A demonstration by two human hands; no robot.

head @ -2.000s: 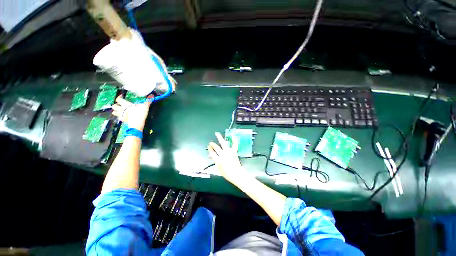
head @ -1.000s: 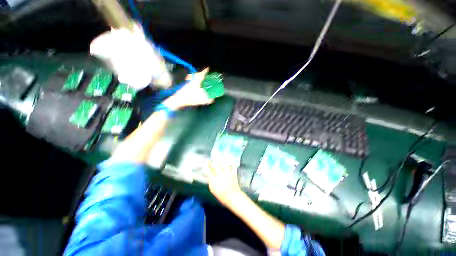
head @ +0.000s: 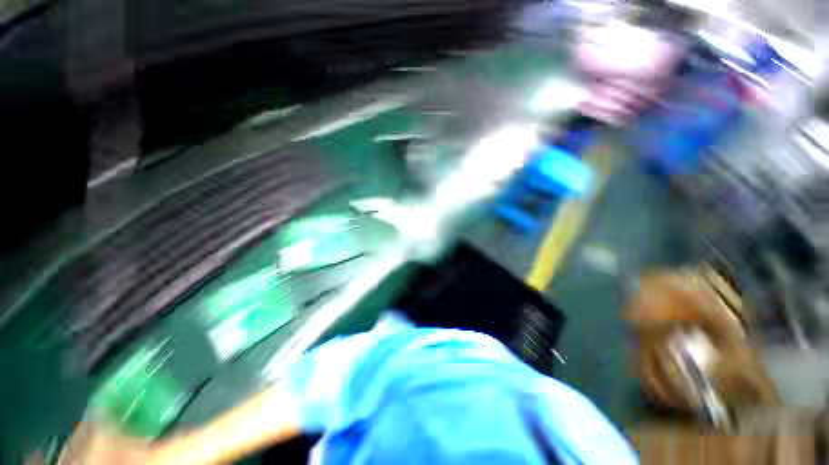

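The frame is heavily blurred. Three bright green circuit boards lie in a slanting row on the green bench: one at the lower left point(head: 141, 390), one in the middle point(head: 247, 313) and one farther along point(head: 318, 242). My right hand point(head: 104, 445) is a blurred shape at the lower left edge, partly cut off, close below the nearest board. Whether it touches that board or holds anything cannot be told. My left hand is out of the picture.
A black keyboard point(head: 195, 241) lies behind the boards. A dark crate-like shape point(head: 482, 300) is beside the bench edge. Beyond are a blue stool point(head: 550, 177), a yellow floor line point(head: 559, 241), a brown carton-like object point(head: 700, 345) and a blurred person point(head: 627, 77).
The view has swung far to the right, bringing in the stool, floor and person. My left hand, which held a green board, and the left-side boards have left the picture.
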